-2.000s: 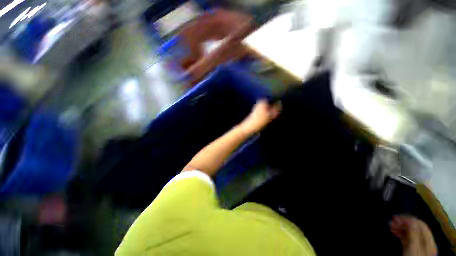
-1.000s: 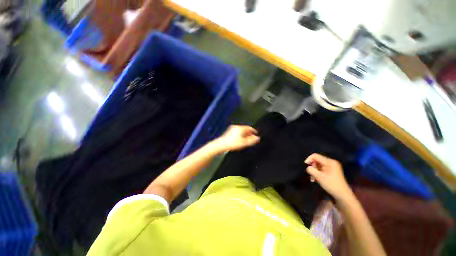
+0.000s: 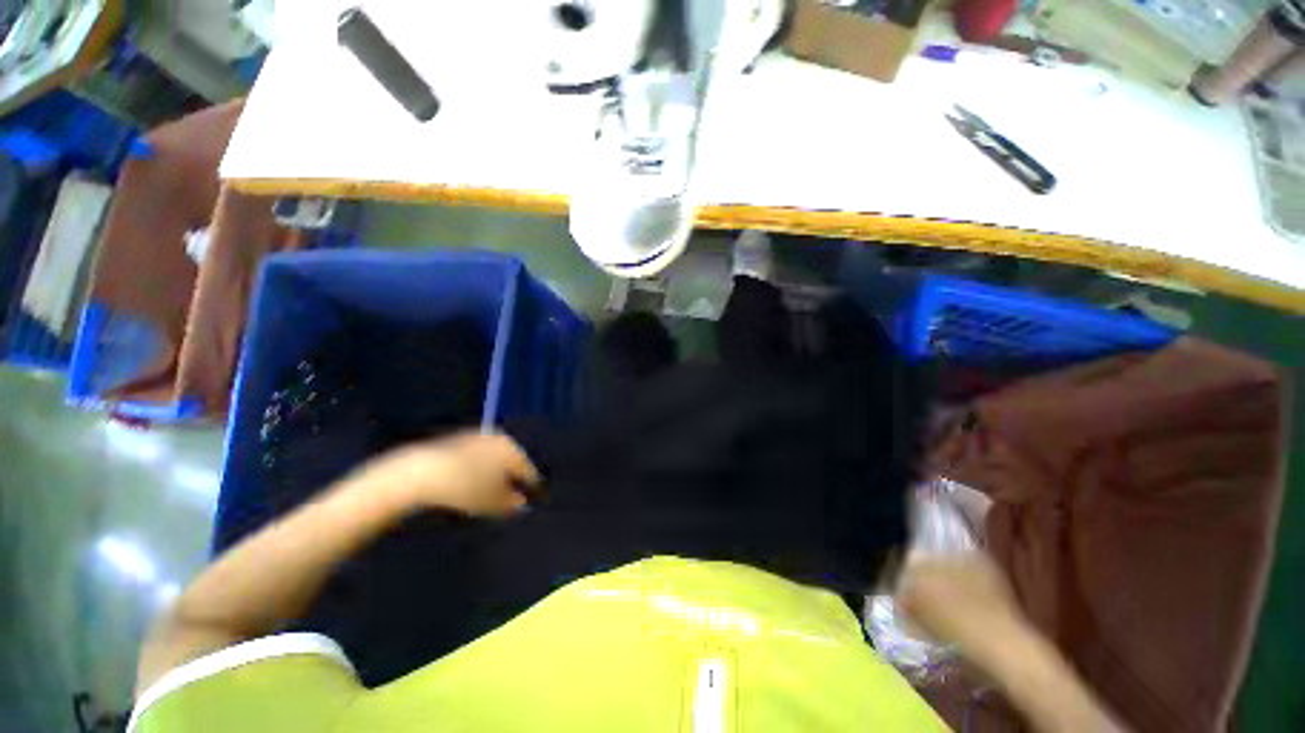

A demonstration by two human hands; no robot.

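Note:
A black garment [image 3: 744,458] lies spread across the wearer's lap, below the table's front edge. My left hand [image 3: 487,473] is at the garment's left side with fingers curled on the dark cloth. My right hand [image 3: 952,590] is blurred at the garment's right edge, beside a crinkled clear plastic bag [image 3: 930,537]; its grip cannot be made out. The machine's rounded white arm [image 3: 630,215] juts past the table edge above the lap, with no cloth on it.
A deep blue bin [image 3: 508,337] with black garments stands left. A brown-lined blue crate [image 3: 1131,473] stands right. On the white table [image 3: 802,151] are black snips [image 3: 1002,148], a dark grey cylindrical item [image 3: 387,65], and a small cardboard box [image 3: 854,39]. Another brown-lined crate [image 3: 158,272] stands far left.
The view has turned to face the table squarely. My hands have moved farther apart, to either side of the lap. The black cloth now shows spread wider between them.

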